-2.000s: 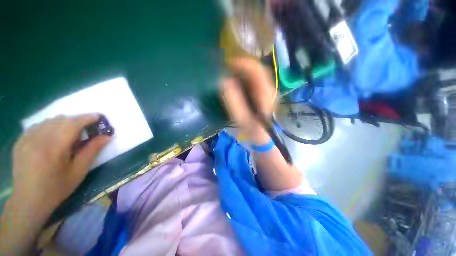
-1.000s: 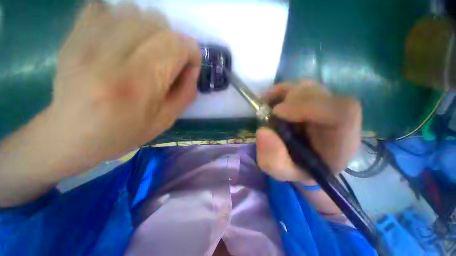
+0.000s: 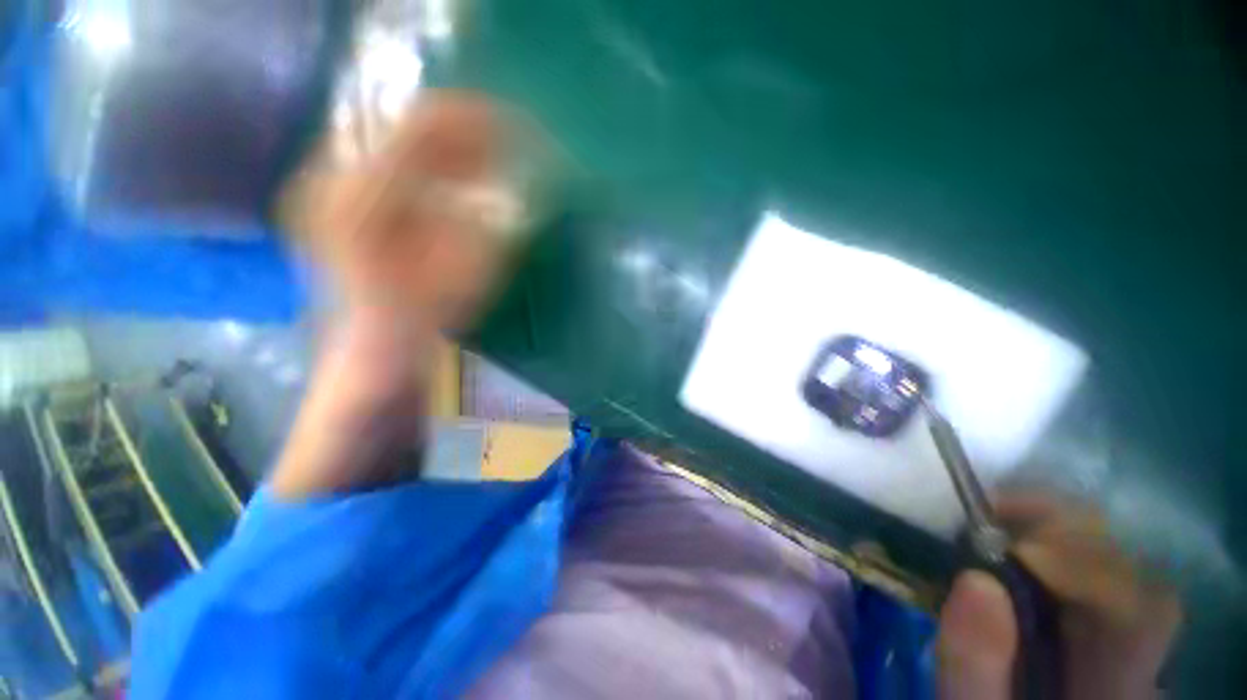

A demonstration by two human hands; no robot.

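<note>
A dark rounded housing [image 3: 866, 386] with shiny parts inside lies on the white foam pad [image 3: 766, 342]. My right hand [image 3: 1060, 588] is at the lower right, closed round the black handle of the soldering iron [image 3: 961, 472]. The iron's silver barrel points up and left, with its tip at the housing's right edge. Whether the tip touches is hard to tell. My left hand [image 3: 424, 205] is at the upper left, off the pad and strongly blurred. Whether it holds anything cannot be made out.
The green bench [image 3: 875, 123] has a worn front edge. Shiny clear trays [image 3: 192, 123] stand at the upper left, blurred, with blue material beside them. A brown cardboard box [image 3: 527, 449] shows below the bench edge. Metal rails are at the lower left.
My left hand has left the housing and moved to the upper left, beside the trays. The view has swung left, so pad and housing now appear further right. My right hand still holds the iron.
</note>
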